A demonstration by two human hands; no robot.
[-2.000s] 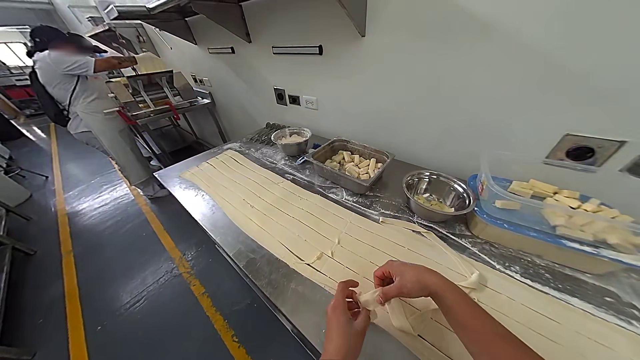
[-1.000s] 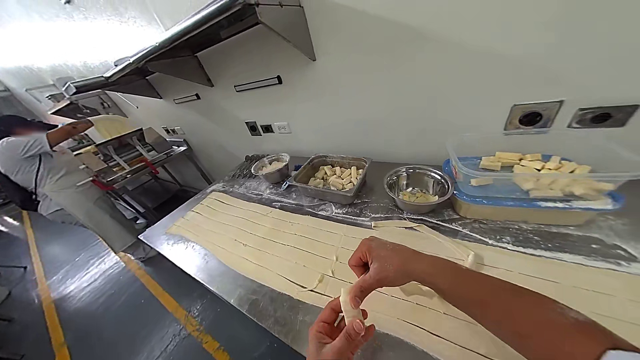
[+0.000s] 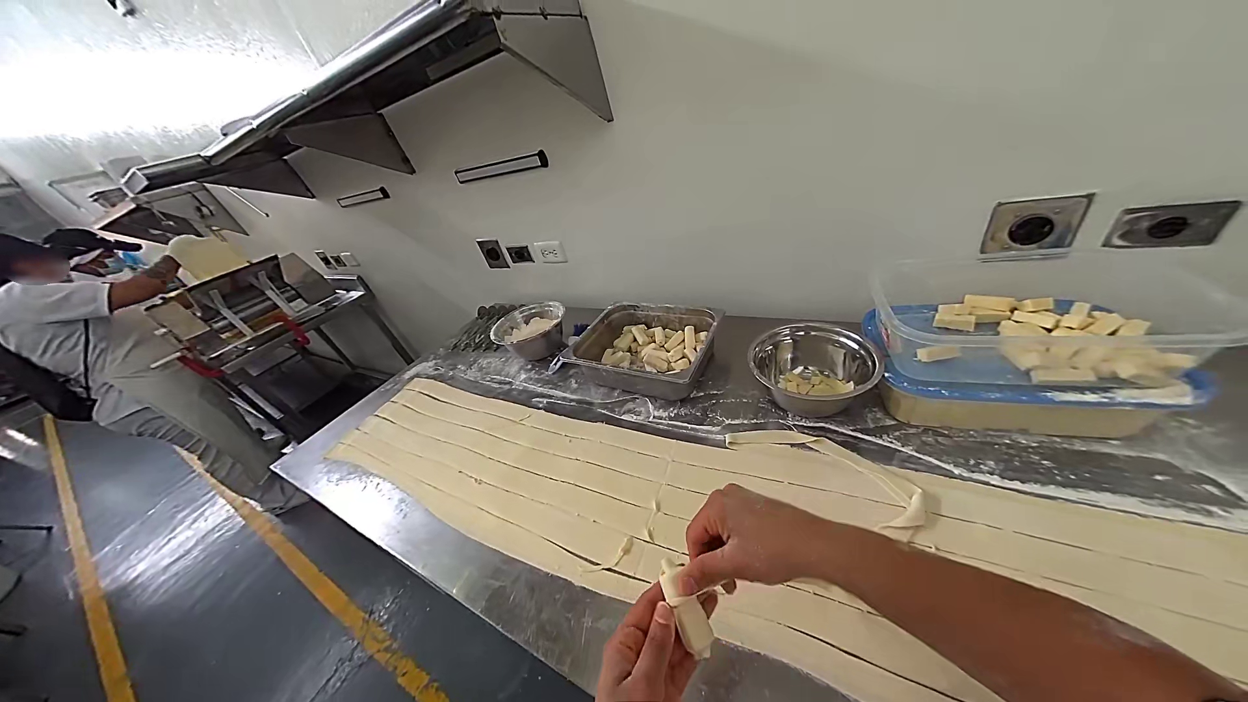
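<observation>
My left hand [image 3: 651, 648] holds a pale stick, apparently cheese [image 3: 694, 629], upright between thumb and fingers, with dough around its upper part. The fingertips of my right hand [image 3: 746, 541] pinch the dough strip at the stick's upper end. Both hands are above the near edge of a long dough sheet [image 3: 546, 458] cut into lengthwise strips. A loose dough strip [image 3: 873, 468] lies curled over the sheet beyond my right hand. Behind the sheet stand a steel pan of wrapped pieces [image 3: 582, 353] and a steel bowl [image 3: 863, 375] with small pale bits.
A clear plastic tub of cheese sticks [image 3: 1204, 336] rests on a blue-lidded container [image 3: 994, 417] at the right. A smaller bowl [image 3: 556, 341] stands at the back left. Two people work by a dough machine [image 3: 239, 317] beyond the table. Shelves [image 3: 361, 68] jut from the wall.
The stick in my left hand now shows dough around its upper part, with my right fingers at it. A second person has come into view at the machine. The view has tilted up.
</observation>
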